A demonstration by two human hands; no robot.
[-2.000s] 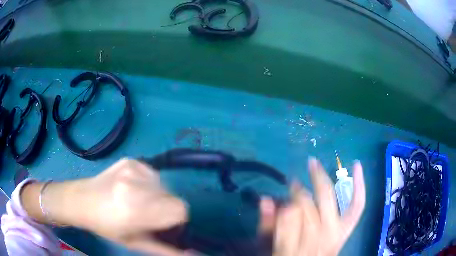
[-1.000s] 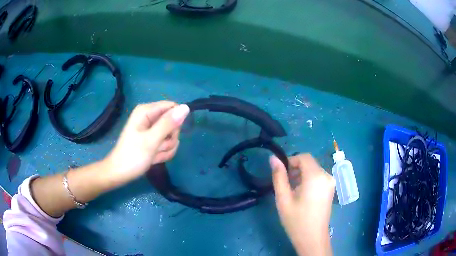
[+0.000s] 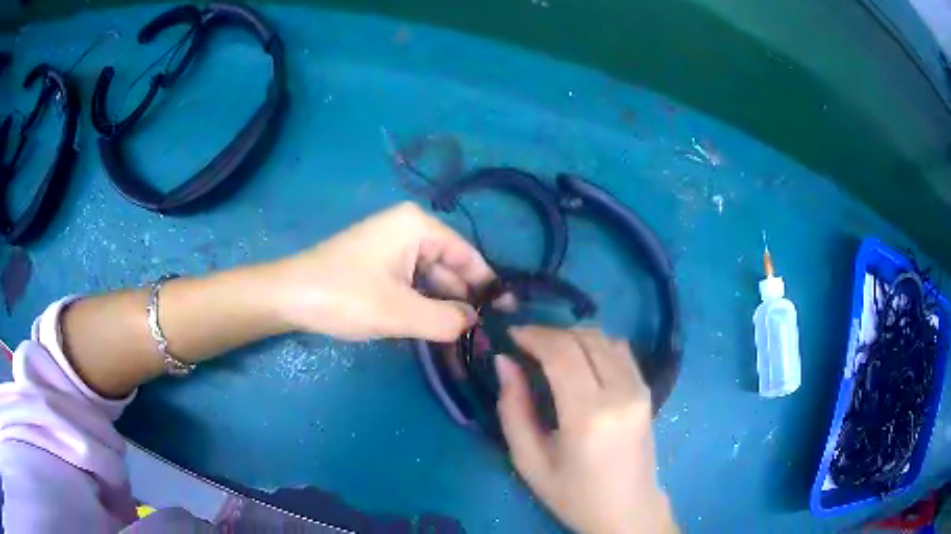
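Observation:
A black headband (image 3: 652,261) lies on the blue-green bench in front of me, its arc open toward the left. One C-shaped yoke (image 3: 527,193) stands out at its upper end. A second yoke (image 3: 558,292) is partly hidden between my hands. My left hand (image 3: 391,276) pinches the yoke near its end with thumb and fingers. My right hand (image 3: 579,407) is slightly blurred and grips the same yoke area from below, covering part of the headband. A thin dark wire (image 3: 417,172) runs off to the upper left. The exact contact at the fingertips is hidden.
A needle-tip glue bottle (image 3: 777,339) is right of my hands. A blue parts bin (image 3: 834,459) with tangled black parts is at the far right. Two headband assemblies (image 3: 276,99) (image 3: 63,172) lie at upper left. The green conveyor belt (image 3: 688,63) runs along the top.
The headband has turned, with its yokes now toward the upper left. Both hands have come together at one yoke. The view has shifted, so the bench items appear higher or further right.

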